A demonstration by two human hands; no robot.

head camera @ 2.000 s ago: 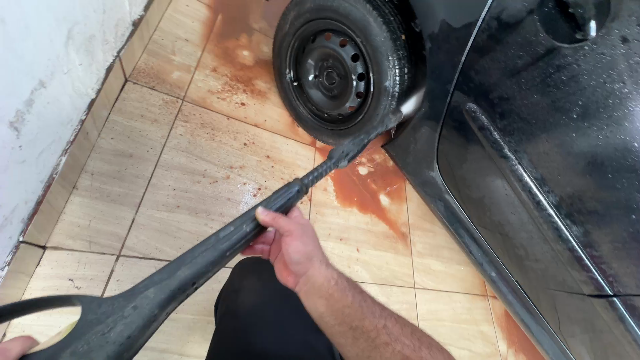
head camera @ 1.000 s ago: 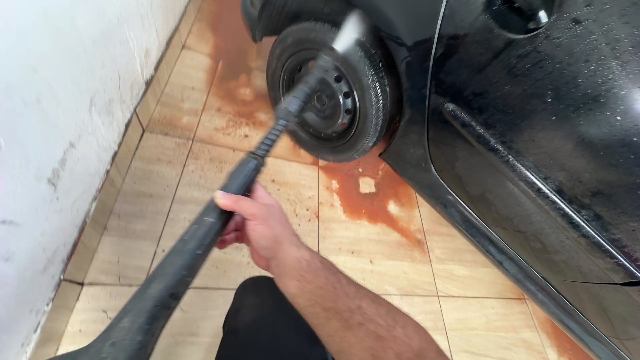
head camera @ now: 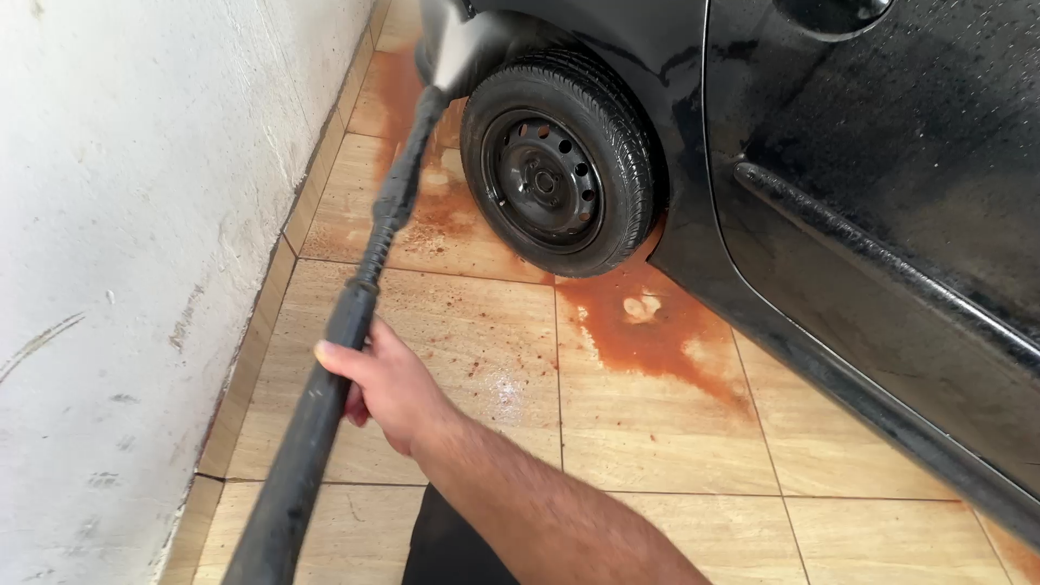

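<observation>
My right hand (head camera: pixel 390 382) grips the middle of a black pressure washer lance (head camera: pixel 325 406), its thumb over the top and its fingers partly hidden underneath. The lance slants from the bottom left up to a nozzle beside the front of the tyre. A white water spray (head camera: pixel 463 49) fans out there against the wheel arch of a black car (head camera: pixel 821 227). Just right of the nozzle is the wheel, a black tyre (head camera: pixel 626 162) on a black steel rim (head camera: pixel 544 183). My left hand is out of view, as is the lance's handle.
A scuffed white wall (head camera: pixel 146 244) with a tiled skirting (head camera: pixel 244 390) runs along the left. Reddish-brown muddy water (head camera: pixel 666 333) lies on the beige tiled floor (head camera: pixel 666 439) around the wheel. The car's sill (head camera: pixel 845 398) slants down to the right. A dark-clothed leg (head camera: pixel 447 544) shows at the bottom.
The nozzle and spray have moved from the tyre's rear lower side, across the wheel, to its other side by the wheel arch. My left hand, at the lance's handle earlier, has gone out of view.
</observation>
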